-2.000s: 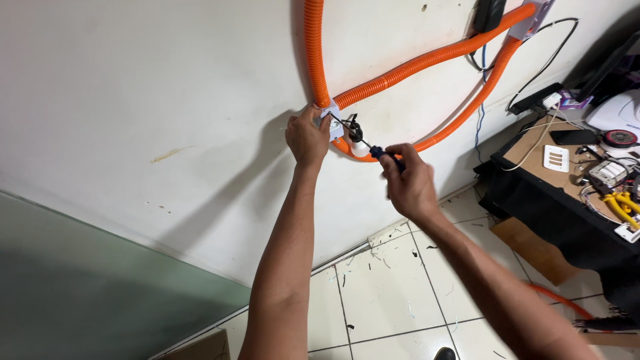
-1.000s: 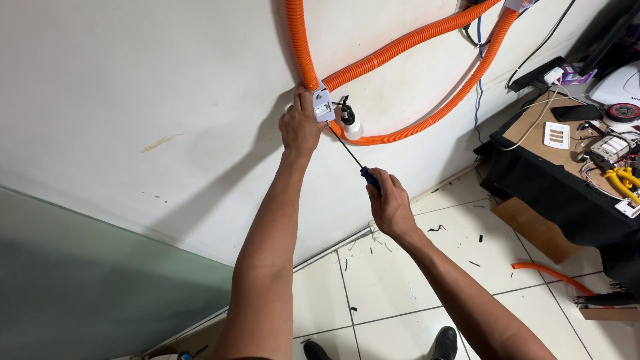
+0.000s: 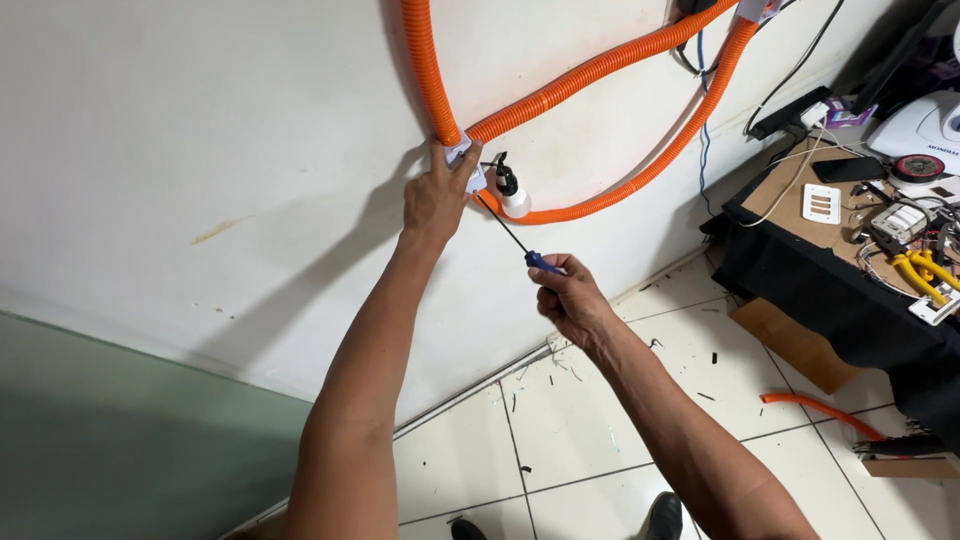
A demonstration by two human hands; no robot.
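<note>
My left hand [image 3: 441, 196] presses with spread fingers on a white electrical wall box or cover plate [image 3: 475, 178], where orange corrugated conduits [image 3: 559, 88] meet on the wall. In my right hand [image 3: 574, 296] is a screwdriver [image 3: 541, 262] with a blue handle. Its long thin shaft points up and left, and the tip is at the lower edge of the white plate; whether it sits in a screw cannot be told. Just right of the plate, a white light bulb [image 3: 517, 202] in a black socket [image 3: 506, 178] hangs in front of the lower conduit.
On the right stands a table [image 3: 784, 187] with a black cloth, holding a phone [image 3: 848, 169], a white switch plate [image 3: 822, 204], yellow-handled pliers [image 3: 916, 271] and wiring. Scraps and a loose orange conduit piece [image 3: 825, 410] lie on the tiled floor. A second box [image 3: 759, 9] is at top right.
My right hand has moved down and away from the bulb since two seconds ago, with the screwdriver still in it. My left hand's fingers now lie across the white plate.
</note>
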